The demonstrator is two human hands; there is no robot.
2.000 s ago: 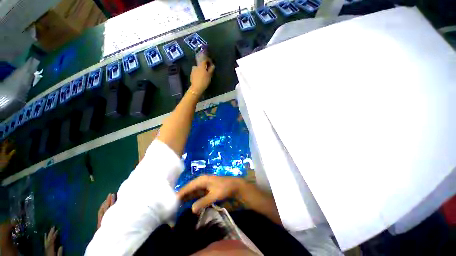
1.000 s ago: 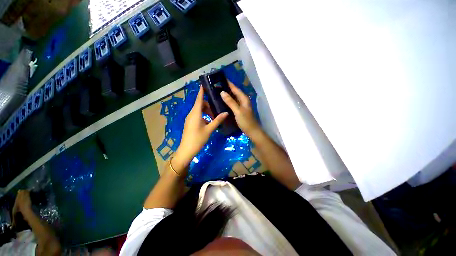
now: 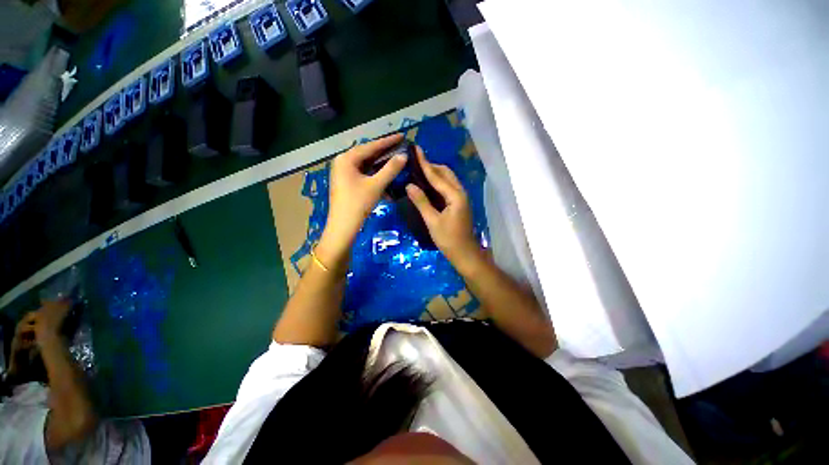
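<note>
A black device housing (image 3: 420, 214) is held in both hands over the blue film scraps. My left hand (image 3: 360, 182) grips its upper left end, with thumb and fingers at the head of the housing. My right hand (image 3: 444, 204) holds its right side. The fingers cover much of the housing's head, and I cannot tell whether film is between the fingertips. Loose shiny blue film scraps (image 3: 391, 277) lie on a tan cardboard sheet (image 3: 289, 218) under the hands.
Black housings (image 3: 315, 84) and blue frame parts (image 3: 268, 27) stand in rows on the dark green line beyond a pale edge (image 3: 245, 180). Large white sheets (image 3: 673, 154) fill the right side. A thin dark stick (image 3: 185, 242) lies on the green mat. Another person's arm (image 3: 68, 381) is at lower left.
My left hand first reached to the line, then came back with the housing. Since the last earlier frame, its fingers have moved up onto the housing's head, and the right hand has shifted along its side.
</note>
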